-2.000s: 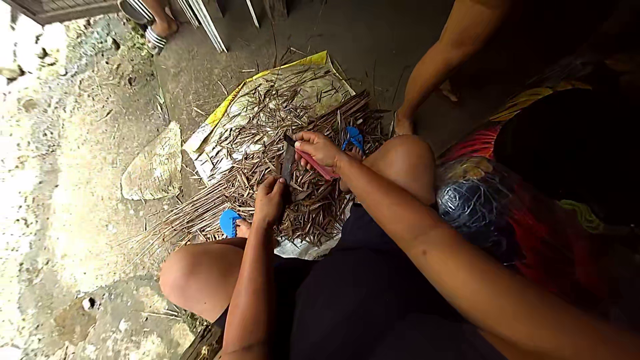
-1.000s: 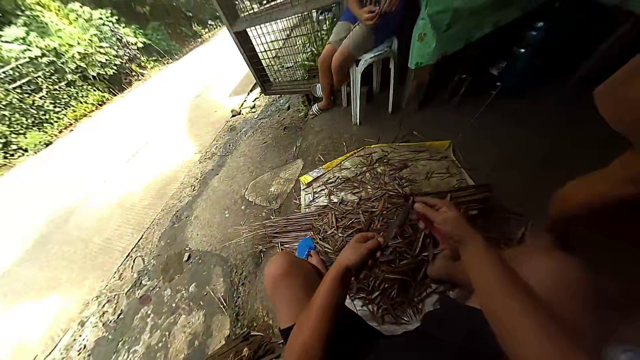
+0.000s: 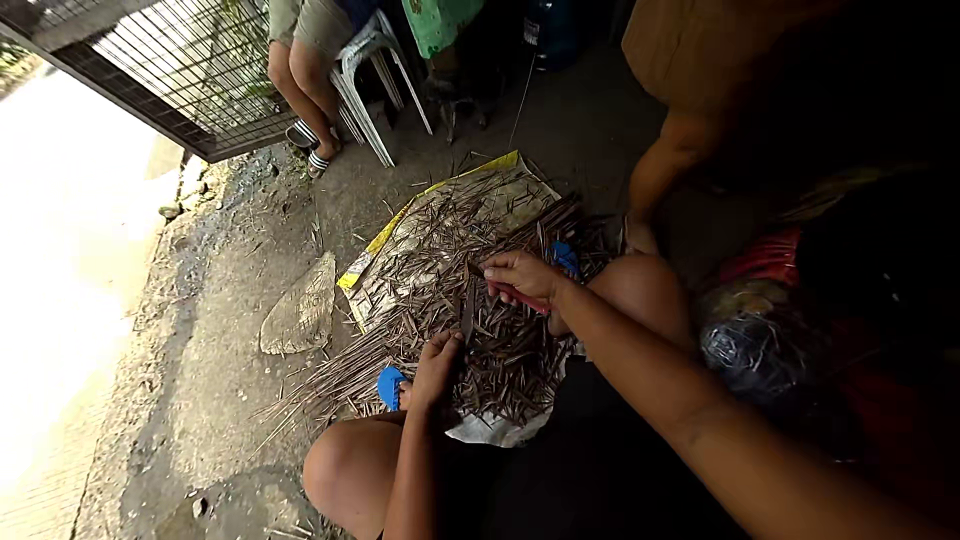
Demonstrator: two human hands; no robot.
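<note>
My right hand [image 3: 519, 276] is closed on a tool with a red handle [image 3: 531, 300], perhaps a knife; its working end is hard to make out. My left hand [image 3: 436, 366] pinches the lower end of a dark flat strip [image 3: 469, 319], whose upper end reaches toward the fingers of my right hand. Below both hands lies a heap of short dried brown leaf pieces [image 3: 510, 367] on a pale sack with a yellow edge [image 3: 390, 229]. Long thin dried stalks [image 3: 337, 382] stick out of the heap to the lower left.
My feet in blue slippers [image 3: 390, 386] flank the heap. A flat stone slab [image 3: 300, 319] lies to the left. A person sits on white plastic chairs [image 3: 367, 60] near a metal mesh gate [image 3: 187, 75]. Another person's bare leg [image 3: 664, 172] is at the right, near plastic-wrapped bundles [image 3: 750, 345].
The view has swung widely between frames. Both hands stay over the heap, my right one still on the red handle and my left one still near the strip.
</note>
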